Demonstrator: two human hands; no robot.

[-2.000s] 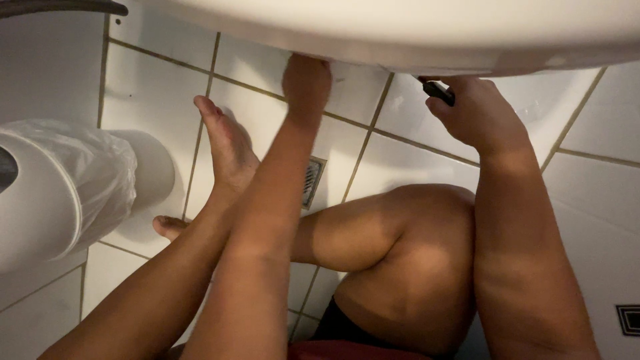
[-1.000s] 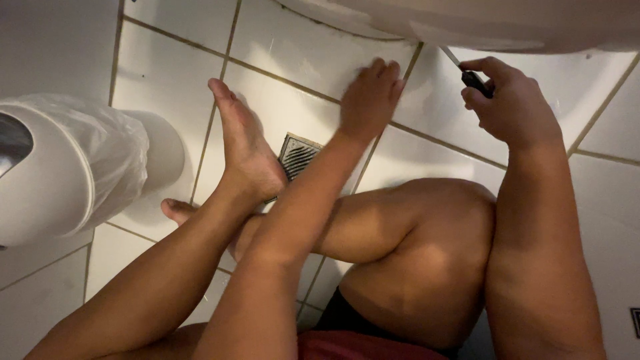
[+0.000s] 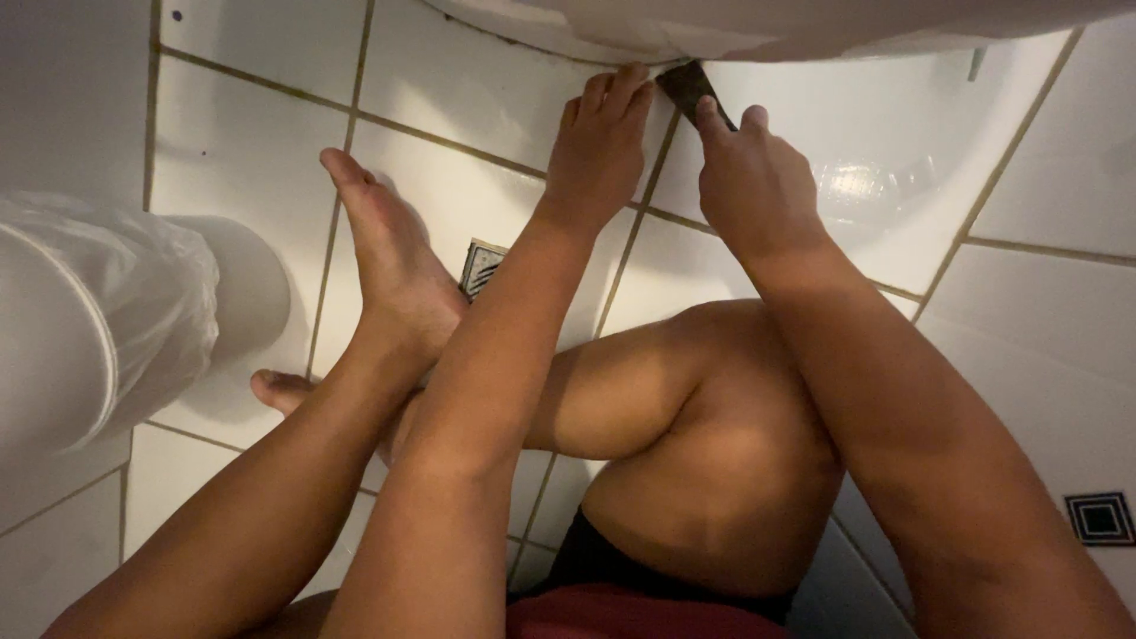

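My right hand [image 3: 759,177] is closed around a dark, flat-bladed tool [image 3: 695,91], perhaps a scraper or putty knife. The tool's wide end meets the lower edge of a white, curved ceramic fixture [image 3: 799,27], where it stands over the tiled floor. Just left of the blade, my left hand [image 3: 599,142] reaches to the same edge with its fingertips at the seam; it shows nothing in its grasp. The underside of its fingers is hidden.
A white bin [image 3: 53,337] with a clear plastic liner [image 3: 164,275] stands at the left. Beside my bare foot [image 3: 395,235] lies a metal floor drain [image 3: 484,262], partly behind my left forearm. White floor tiles [image 3: 444,186] have brownish grout lines. My bent legs fill the lower middle.
My left hand has moved up to the fixture's edge since one second ago. My right hand has shifted left with the tool, whose wide dark end now shows.
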